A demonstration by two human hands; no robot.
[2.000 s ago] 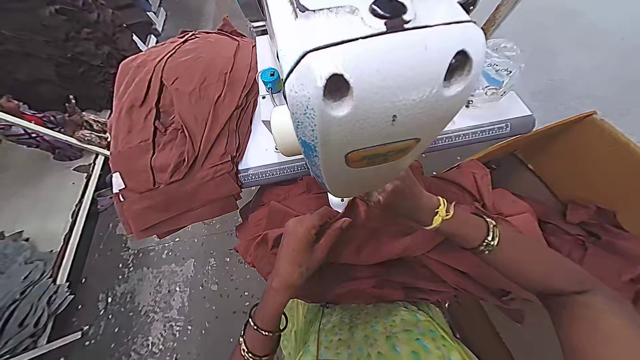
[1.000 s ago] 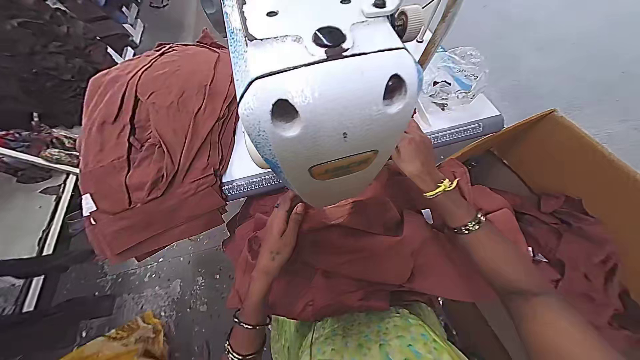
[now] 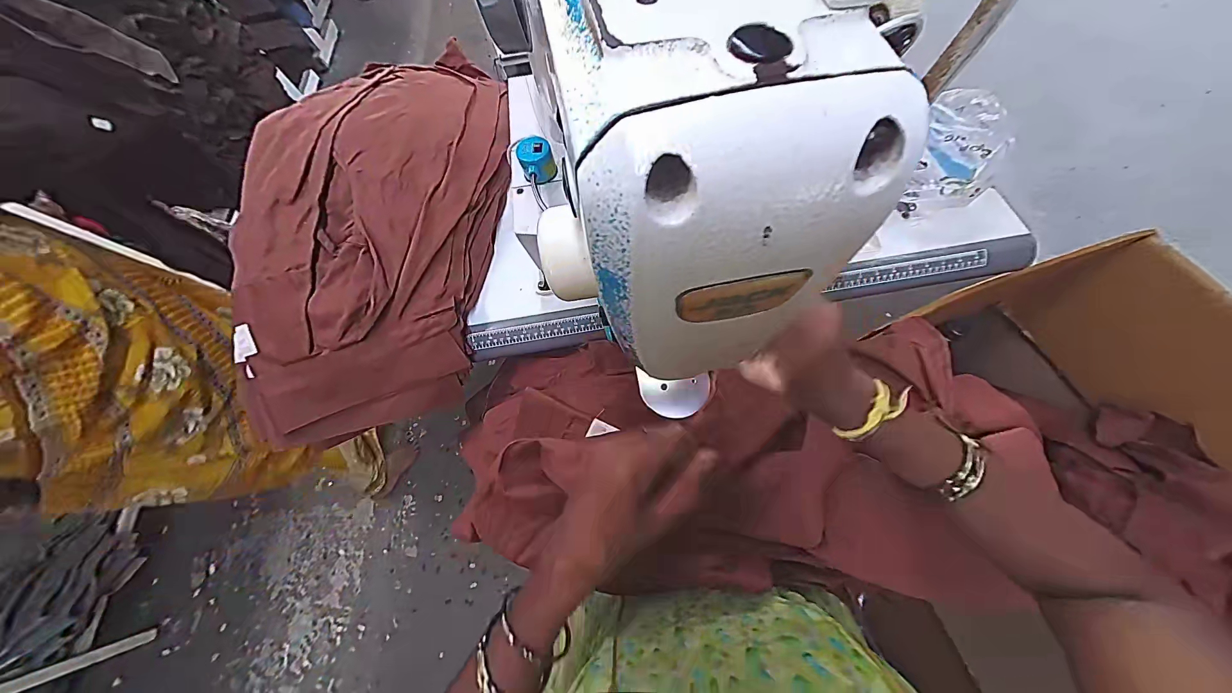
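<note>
A white industrial sewing machine head (image 3: 751,212) stands over rust-brown fabric (image 3: 780,510) that lies across my lap and beneath the machine. On top of this fabric, left of and below the machine's front, is my left hand (image 3: 626,491), blurred, its fingers spread a little. Close against the machine's lower right side is my right hand (image 3: 808,361), also blurred; its fingertips are partly hidden and whether they grip cloth cannot be told. A small white label (image 3: 602,427) shows on the fabric near my left hand.
Left of the machine, a tall stack of rust-brown garments (image 3: 366,241) rests partly on the table edge (image 3: 539,334). A cardboard box (image 3: 1126,327) holding brown cloth stands at the right. A clear plastic bag (image 3: 967,144) lies behind. Yellow patterned cloth (image 3: 125,385) is at far left.
My left hand has come away from beside the machine's front and now lies lower over the cloth. Yellow patterned cloth has come into view at the left. The view has shifted.
</note>
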